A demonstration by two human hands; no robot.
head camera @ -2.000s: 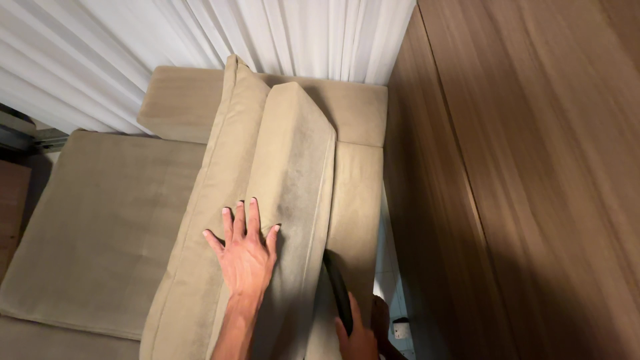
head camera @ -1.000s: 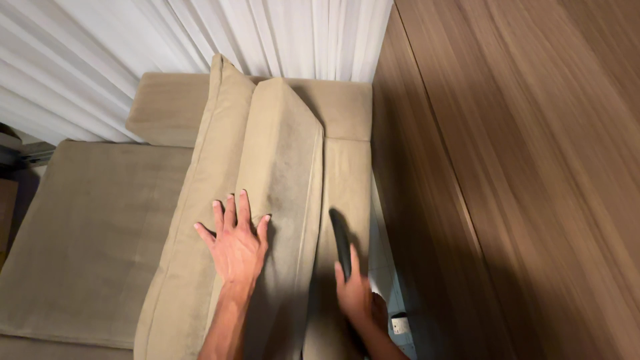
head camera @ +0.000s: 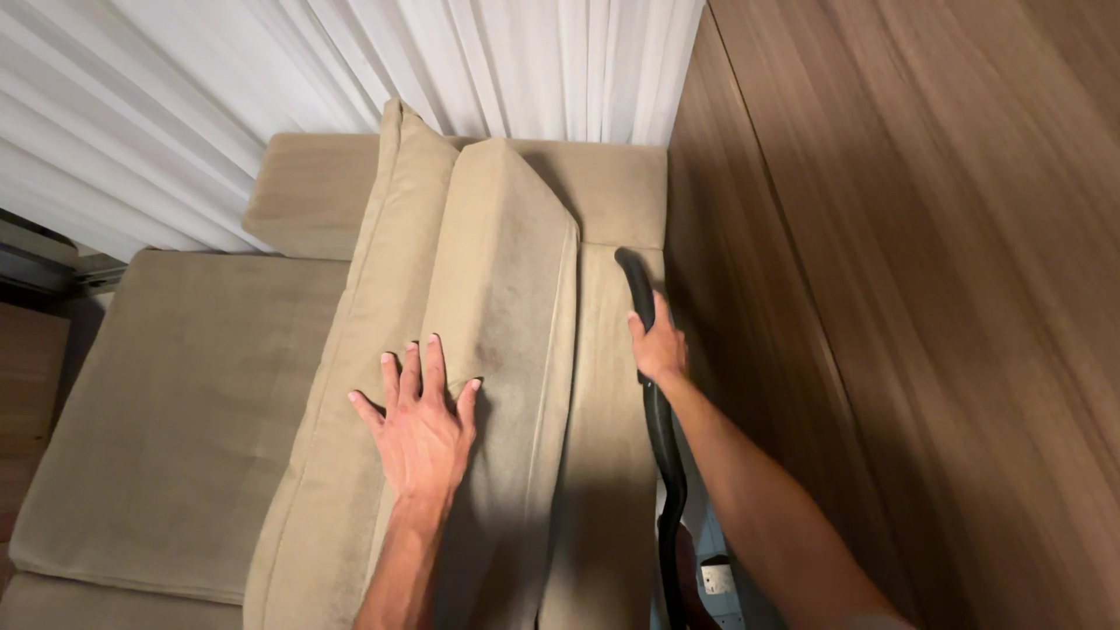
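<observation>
My left hand point(head camera: 426, 437) lies flat with fingers spread on a beige sofa back cushion point(head camera: 516, 289), which is tilted away from the backrest. Gripped in my right hand point(head camera: 658, 343) is the black curved tube of a vacuum cleaner hose point(head camera: 662, 437), whose tip reaches the top of the sofa's backrest point(head camera: 612, 367), near its far end. The hose runs down along the backrest's right edge and leaves the bottom of the view. Darker patches show on the cushion's slanted face.
A sofa seat cushion point(head camera: 192, 394) spreads out at left, with an armrest point(head camera: 315, 188) at the far end. White curtains point(head camera: 525, 70) hang behind it. Wood panelling point(head camera: 919, 262) rises close on the right. A power socket or adapter point(head camera: 717, 577) shows in the gap below.
My right hand has moved forward along the backrest with the black tube, from near the bottom of the view towards the far armrest. My left hand has stayed on the cushion.
</observation>
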